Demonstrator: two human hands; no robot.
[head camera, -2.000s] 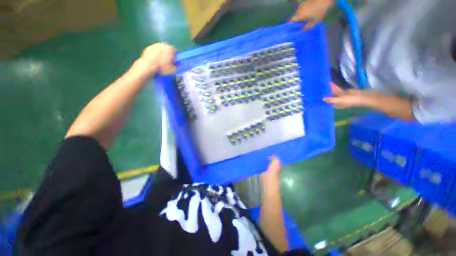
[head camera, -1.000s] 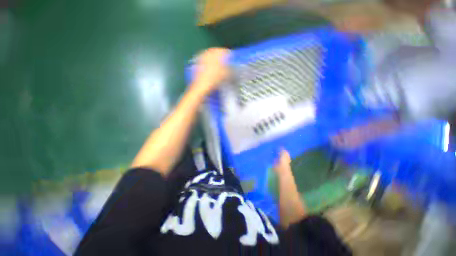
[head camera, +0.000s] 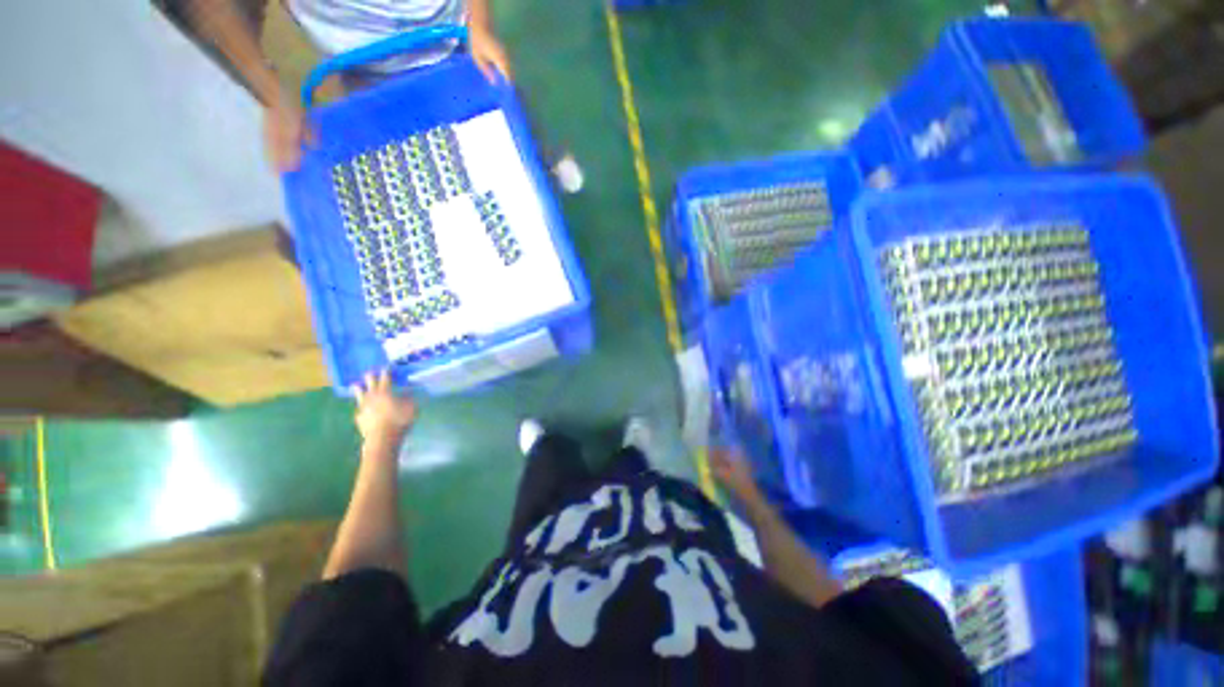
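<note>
A blue tote (head camera: 571, 315) with rows of small yellow-green and dark parts (head camera: 389, 222) on a white sheet (head camera: 517, 289) is at the upper left. Another person's two hands hold its far side. My left hand (head camera: 383, 409) is at the tote's near left corner, its fingers on the rim. My right hand (head camera: 736, 472) is off this tote, low beside the stacked blue totes on the right; it is blurred, and whether it touches them or holds anything is unclear.
Stacked blue totes (head camera: 1181, 349) stand on the right, the top one holding dense rows of parts (head camera: 1020, 356). Brown cartons (head camera: 201, 322) are at the left and lower left (head camera: 148, 604). A yellow line (head camera: 638, 148) crosses the green floor. A person (head camera: 383, 27) stands beyond the tote.
The view has turned, and the tote now shows at the upper left. My right hand has come off its edge, while my left hand is still on it. The stacked totes now show large.
</note>
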